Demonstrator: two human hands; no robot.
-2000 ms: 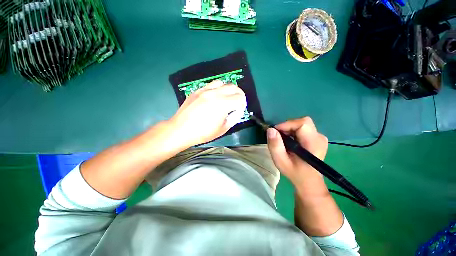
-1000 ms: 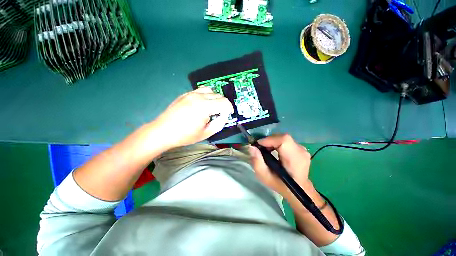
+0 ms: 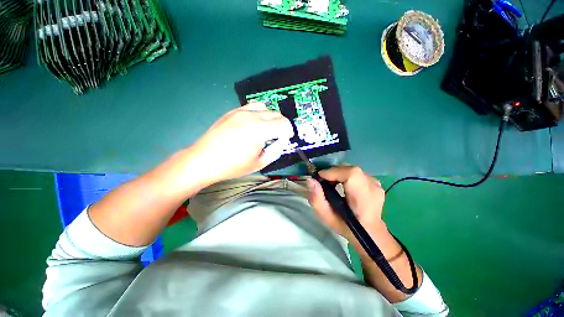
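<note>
A PCB panel of two green-and-white boards (image 3: 311, 117) lies on a black pad (image 3: 337, 102). My left hand (image 3: 244, 139) rests over the left board and covers most of it. Its fingers are bent together, and whether they pinch anything is hidden. My right hand (image 3: 352, 195) grips the black soldering iron (image 3: 365, 235) like a pen. The iron's tip points at the panel's near edge, between the two boards and just right of my left fingertips. Whether the tip touches is too small to tell.
Upright boards (image 3: 102, 43) stand in a row at far left. A flat board stack (image 3: 303, 21) lies beyond the pad. A round tin or spool (image 3: 420, 40) and a bulky black unit (image 3: 495, 68) with the iron's cord are at right. A blue bin (image 3: 77, 198) is below the bench edge.
My left hand has moved from the right board to the left one, uncovering the right board. The iron's tip has moved left along the panel's near edge. The view has shifted slightly.
</note>
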